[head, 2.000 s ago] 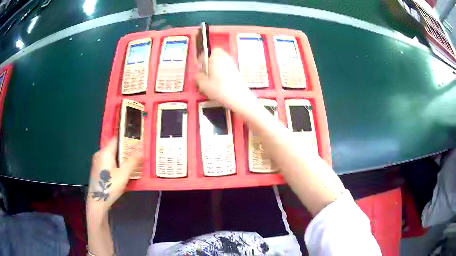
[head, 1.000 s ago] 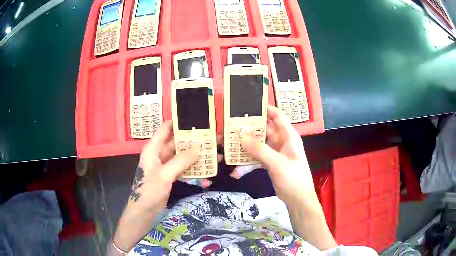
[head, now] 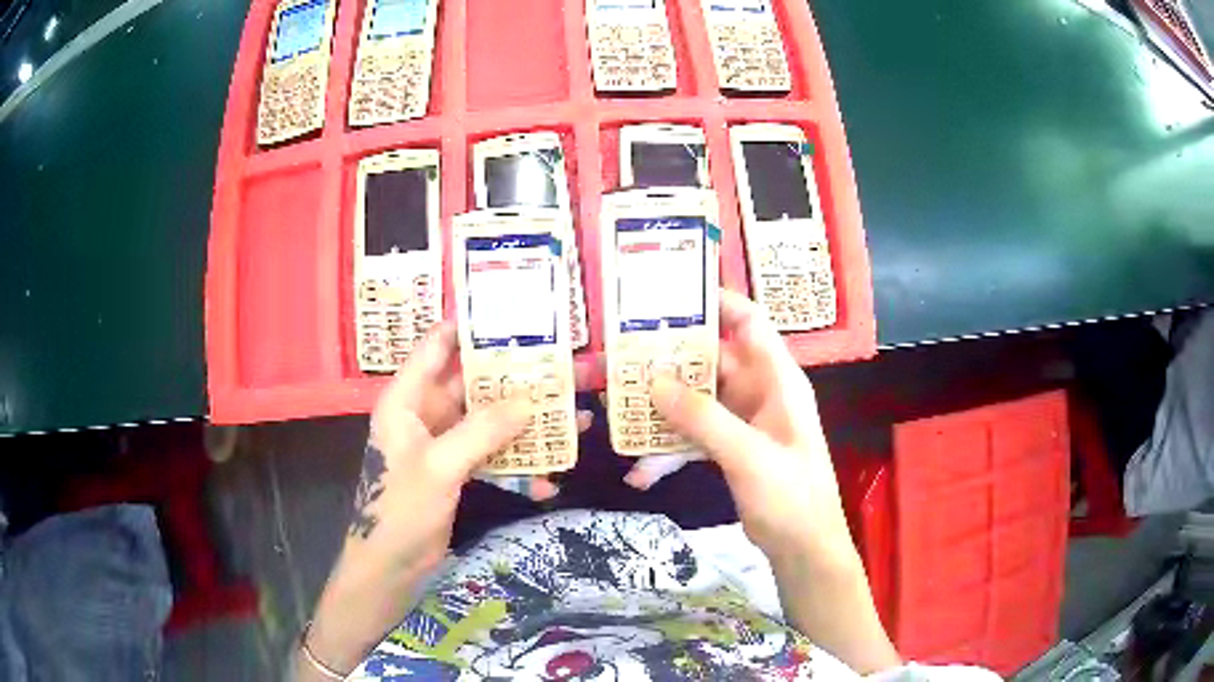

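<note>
My left hand (head: 446, 433) holds a gold keypad phone (head: 513, 340) upright, its thumb on the keys. My right hand (head: 739, 400) holds a second gold keypad phone (head: 660, 320) beside it, thumb on the upper keys. Both screens are lit white with blue bars and a red band near the top. A small green-blue tab shows at each screen's upper right edge. Behind them lies the red phone tray (head: 266, 402). Its front row holds phones with dark screens, two partly hidden by the held phones. The back row holds phones with lit screens. Two recesses have no phone.
The tray lies on the dark green worktop (head: 1012, 173). Another red tray (head: 983, 533) stands low at the right. Blue denim cloth (head: 83, 593) shows at the lower left, and grey cloth (head: 1169, 440) at the right edge.
My hands have gone from the tray to above my lap, each now with a phone. The two held screens were black a second ago and are now lit.
</note>
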